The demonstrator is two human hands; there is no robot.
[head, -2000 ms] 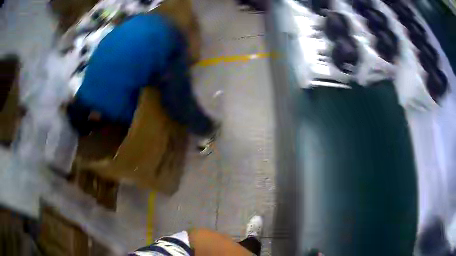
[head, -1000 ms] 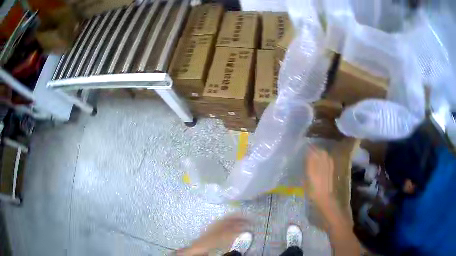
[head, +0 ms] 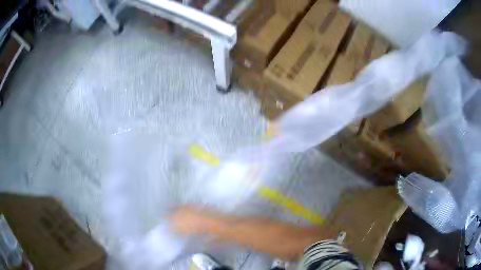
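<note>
A long strip of clear air column bags (head: 337, 113) hangs blurred across the view, from the upper right down towards the lower left. My right hand (head: 184, 220) reaches leftward from a striped sleeve at the lower right. It is at or against the clear plastic at the lower left, but blur hides its fingers and grip. My left hand is not visible.
Brown printed cartons (head: 308, 47) stand at the upper right. A white-framed rack (head: 221, 60) is at the top. An open carton (head: 364, 216) holds white scraps at the lower right. Another carton (head: 53, 232) is at the lower left. Yellow lines mark the floor.
The view has swung from the bench and the worker in blue to the floor and cartons. Two hands showed a second ago; now one shows, further left. The clear strip now slants more flatly.
</note>
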